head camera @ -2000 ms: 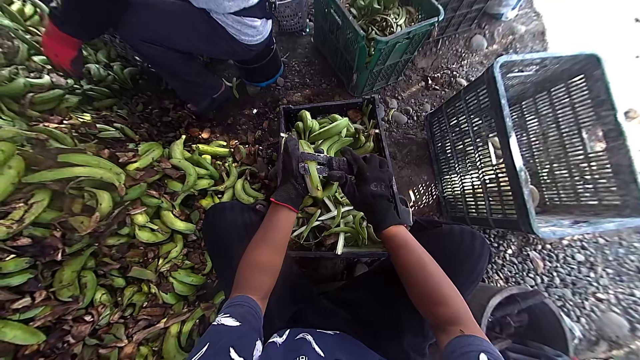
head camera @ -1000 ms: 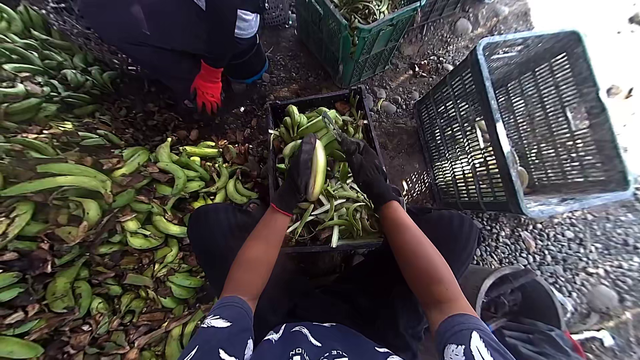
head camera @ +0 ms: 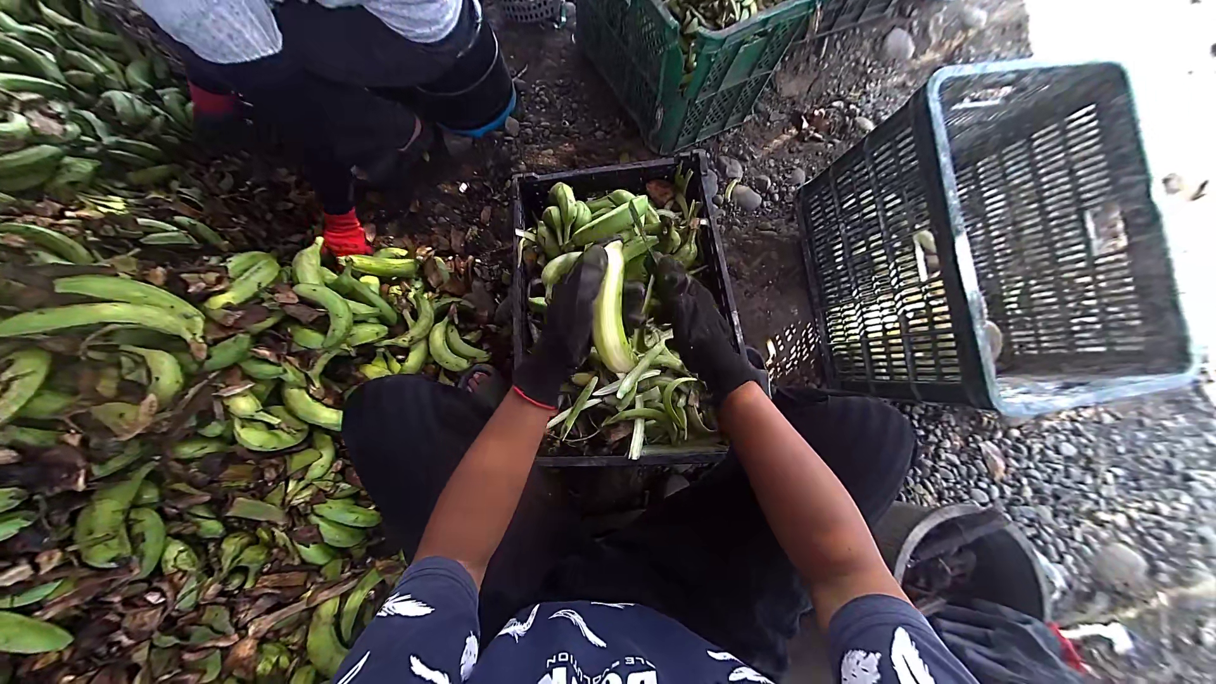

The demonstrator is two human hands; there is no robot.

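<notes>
My left hand (head camera: 572, 313), in a dark glove with a red cuff edge, holds a partly peeled green plantain (head camera: 611, 309) upright above a black plastic crate (head camera: 627, 460). My right hand (head camera: 693, 318), also in a dark glove, is just right of the plantain with its fingers curled; whether it grips a small tool is too dark to tell. Beneath both hands, the crate holds green plantains (head camera: 608, 223) toward its far end and pale green peel strips (head camera: 655, 380) toward its near end.
Many green plantains (head camera: 104, 309) lie among dry leaves at left. A co-worker's red-gloved hand (head camera: 344, 234) touches that pile. A green crate (head camera: 698, 81) stands beyond, a tilted dark crate (head camera: 969, 285) at right, and a bucket (head camera: 1035, 560) at lower right on gravel.
More pale flesh shows on the plantain in my left hand than one second ago. The co-worker's red-gloved hand has moved to the plantain pile.
</notes>
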